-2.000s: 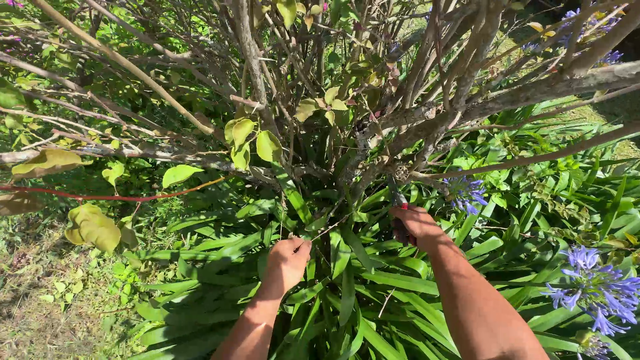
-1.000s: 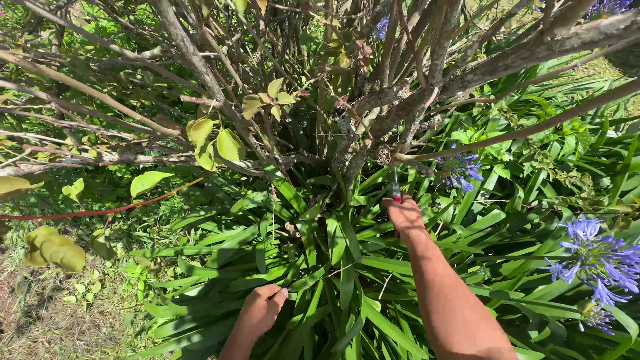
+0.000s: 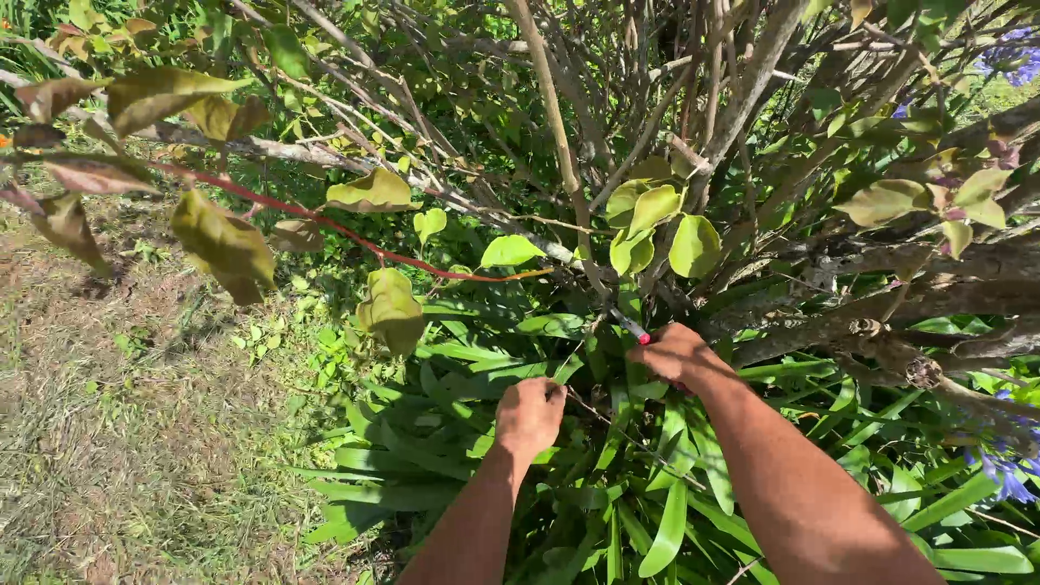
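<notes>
My right hand (image 3: 673, 354) is closed around a hand tool with red parts, probably pruning shears (image 3: 627, 325); its grey metal end points up and left to the foot of a thin upright stem (image 3: 561, 122). Most of the tool is hidden by the hand and leaves. To the left and a little lower, my left hand (image 3: 530, 413) has its fingers pinched on a thin twig (image 3: 605, 421), which seems to trail down to the right over the strap leaves. Both hands are at the base of a many-stemmed woody shrub (image 3: 756, 106).
Strap-leaved agapanthus plants (image 3: 666, 528) spread under the hands, with blue-violet flowers (image 3: 1007, 467) at the right. A red stem (image 3: 325, 219) with yellow-green leaves reaches in from the left. Thick branches (image 3: 894, 313) cross at the right; dry grassy ground (image 3: 146, 422) lies left.
The view has swung to the left. My right hand, with the tool, has gone from below the thick right-hand branches to the foot of the thin stem. My left hand is now closer to it.
</notes>
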